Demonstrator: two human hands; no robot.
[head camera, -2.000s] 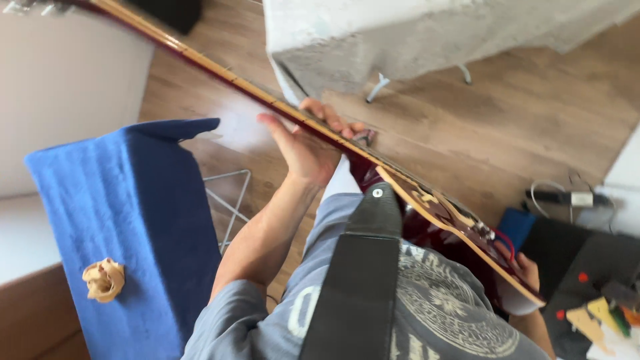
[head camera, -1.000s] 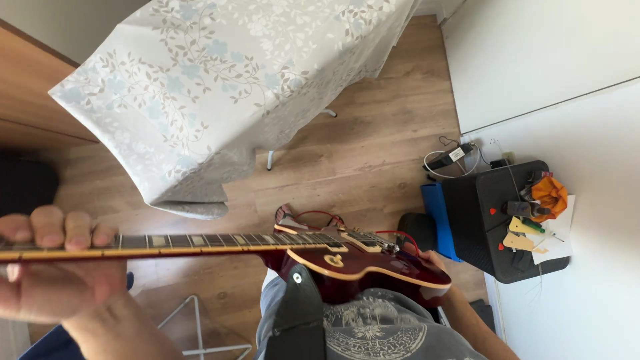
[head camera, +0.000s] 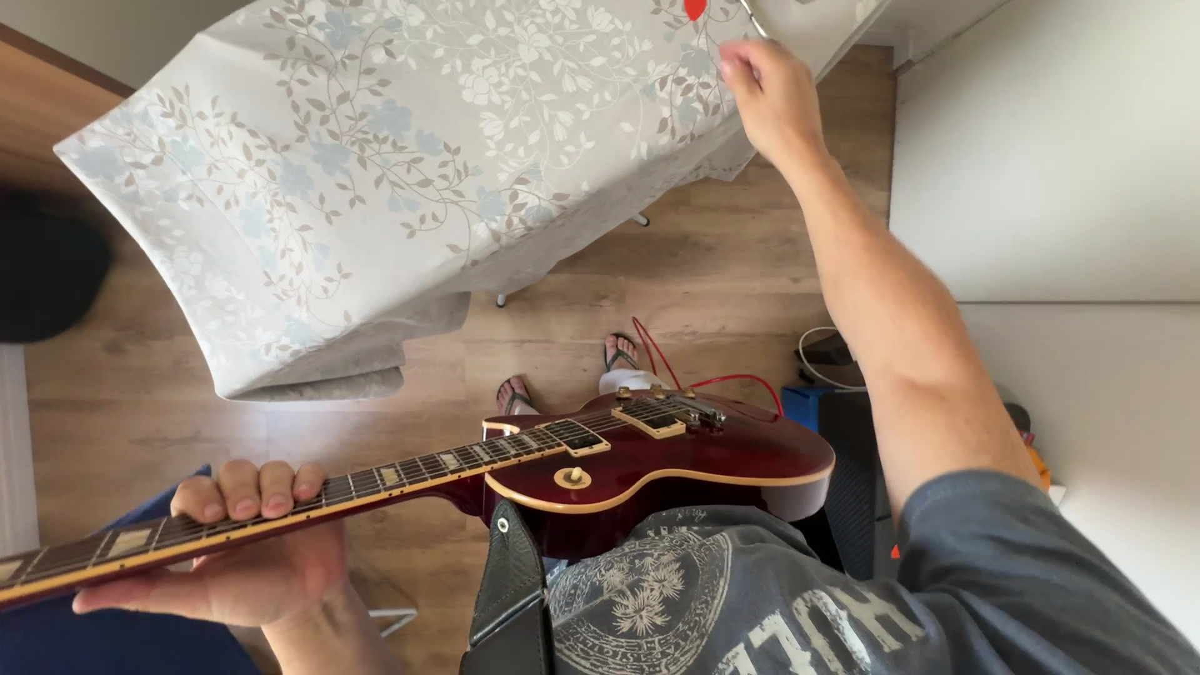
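Note:
A dark red electric guitar (head camera: 712, 450) with cream binding hangs across my front on a black leather strap (head camera: 511, 600). My left hand (head camera: 253, 553) wraps the guitar's neck (head camera: 375, 483), fingertips over the fretboard and thumb beneath. Stretched out over the far table, my right hand (head camera: 771, 94) has its fingers curled beside a thin metal object (head camera: 753, 19), cut off by the top edge; whether the fingers touch it is unclear. Near it on the cloth lies a small red item (head camera: 695, 9). A red cable (head camera: 741, 379) runs from the guitar's far side.
The table wears a floral tablecloth (head camera: 422, 131) that hangs toward the floor. Below right stand a blue object (head camera: 802, 405) and a black box-shaped unit (head camera: 848, 497). A white cable (head camera: 811, 361) lies near a pale wall (head camera: 1050, 169). Dark blue cloth (head camera: 112, 628) is at lower left.
My right hand has moved from the guitar's body out over the table. My left hand remains around the neck, as one second ago. The view has shifted.

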